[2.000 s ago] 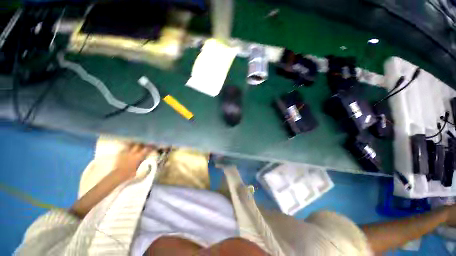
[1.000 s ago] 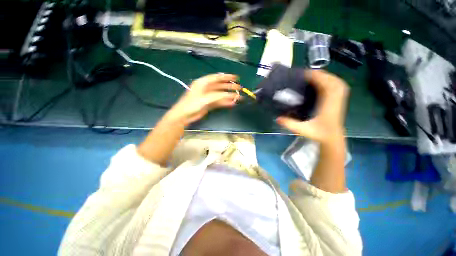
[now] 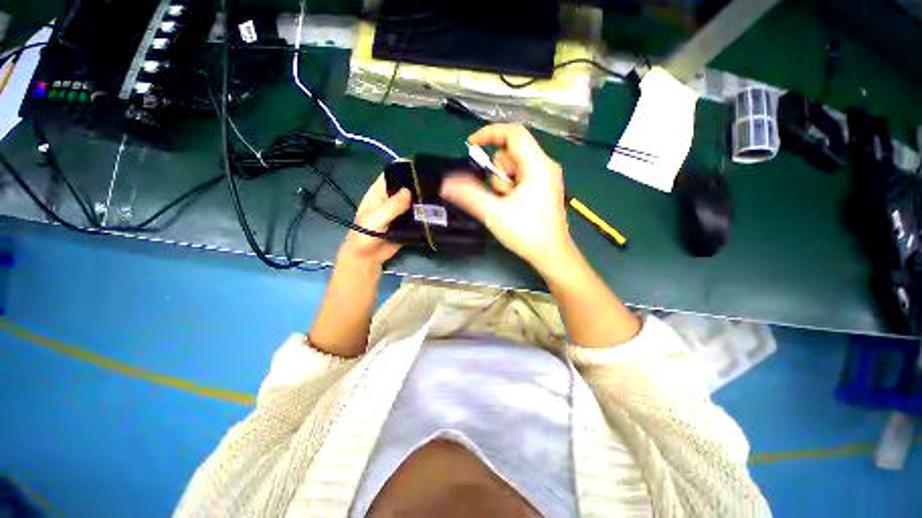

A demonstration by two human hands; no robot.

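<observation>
A black electronic unit [image 3: 448, 228] with a white label and a thin yellow band sits in my left hand [image 3: 376, 221], above the bench's front edge. My left fingers close on its left side. My right hand [image 3: 526, 197] is over the unit's right part and pinches a small white plug [image 3: 483, 160] between thumb and fingers. The white cable [image 3: 346, 132] runs from the back towards the unit; its end is hidden behind the unit and my hands. A black cable passes under my left hand.
A yellow pen [image 3: 596, 222], paper slip [image 3: 659, 132], mouse [image 3: 704, 212] and label roll [image 3: 754, 125] lie to the right. Black units [image 3: 890, 223] stand at the far right. A test box [image 3: 101, 71] and tangled black cables [image 3: 293, 152] are left. A white tray [image 3: 723, 349] is below the bench.
The unit has moved left from my right hand into my left hand. My right hand now holds a white plug over it. The view has shifted left.
</observation>
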